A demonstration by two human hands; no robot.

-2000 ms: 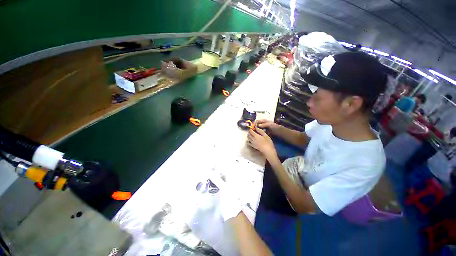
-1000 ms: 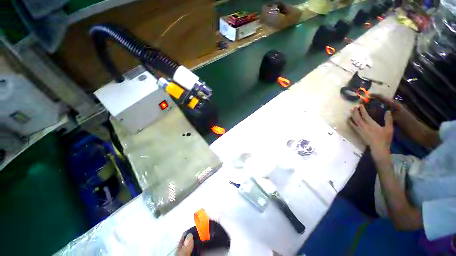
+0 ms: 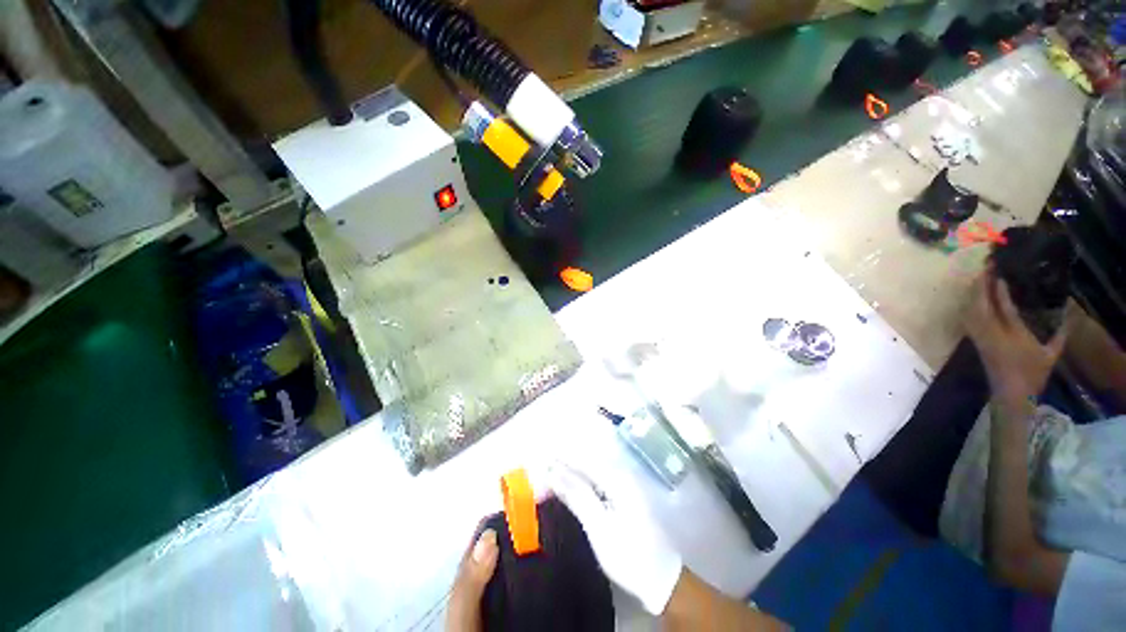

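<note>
A black rounded speaker point(image 3: 556, 580) with an orange strap point(image 3: 521, 512) stands out at the bottom centre, cut off by the lower edge. My left hand point(image 3: 472, 578), bare where it shows, holds its left side; only thumb and part of the hand are visible. My right hand point(image 3: 617, 531), in a white glove, is at the speaker's upper right side. Its fingers blend into the white sheeting, and whether it grips anything is unclear.
A black-handled tool point(image 3: 737, 496), a clear pale-blue item point(image 3: 654, 447) and round silvery pieces point(image 3: 809, 341) lie on the white bench. A white box point(image 3: 377, 173) with a ribbed arm and nozzle stands left. Speakers point(image 3: 720, 124) sit on the green belt. Another person's hands point(image 3: 1015, 352) hold a speaker at right.
The view has turned from the neighbour down to my own place. Since one second ago, the speaker in my left hand shows more fully and my gloved right hand has come in beside it.
</note>
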